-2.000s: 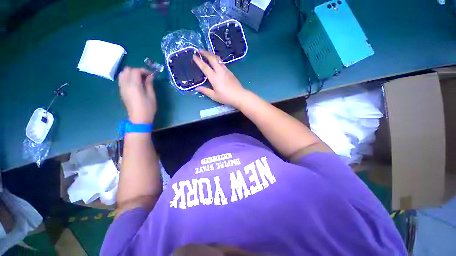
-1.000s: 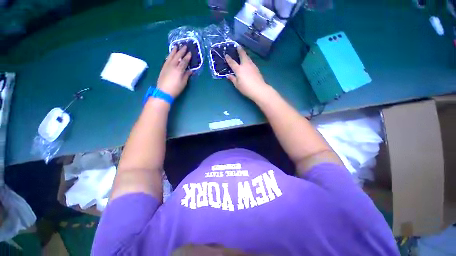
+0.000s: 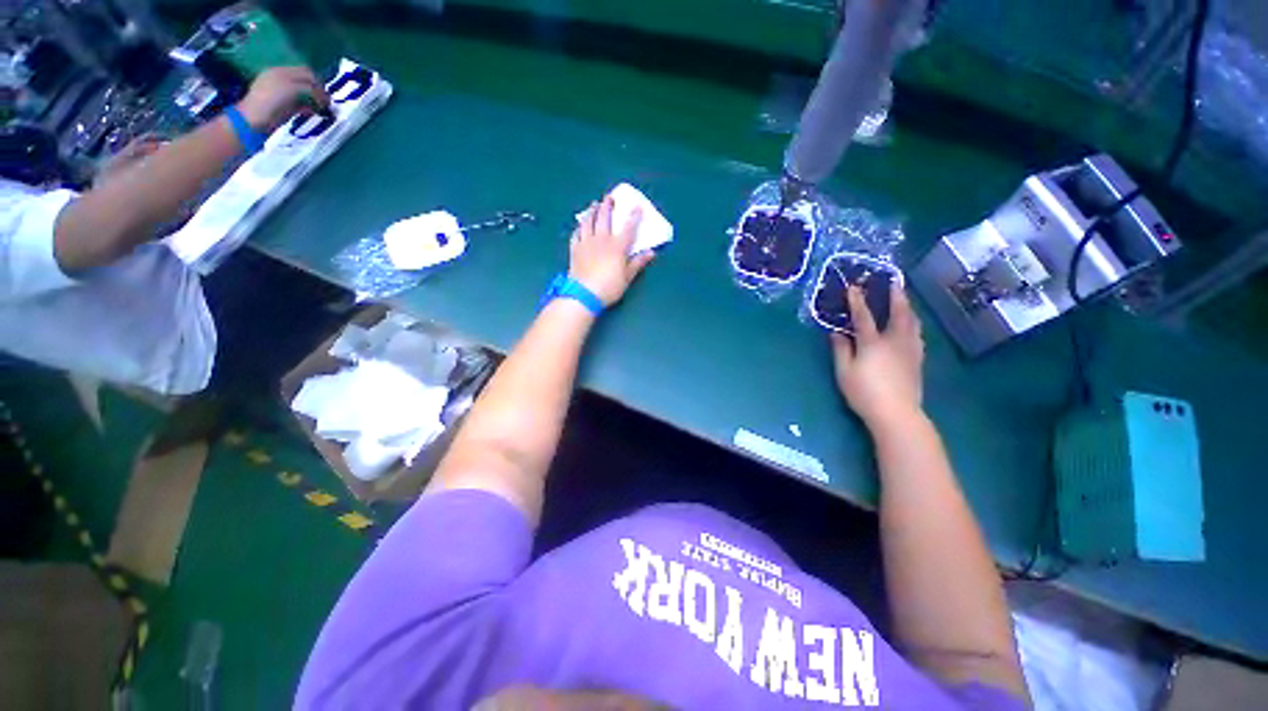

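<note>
My left hand, with a blue band at the wrist, lies on a white folded sheet or block on the green bench; whether its fingers grip it is unclear. My right hand has its fingers on the right housing, a white-rimmed square with a black inner plate. A second such housing lies to its left on clear film, below the grey electric screwdriver. A smaller white housing with a thin dark lead lies left of my left hand.
A silver-grey metal device and a teal box stand at the right. A white strip lies by the bench edge. Another person's hand works over a white tray at upper left. A box of white sheets sits below.
The view has swung left. My left hand has left the left housing and is now on the white sheet or block. My right hand remains at the right housing.
</note>
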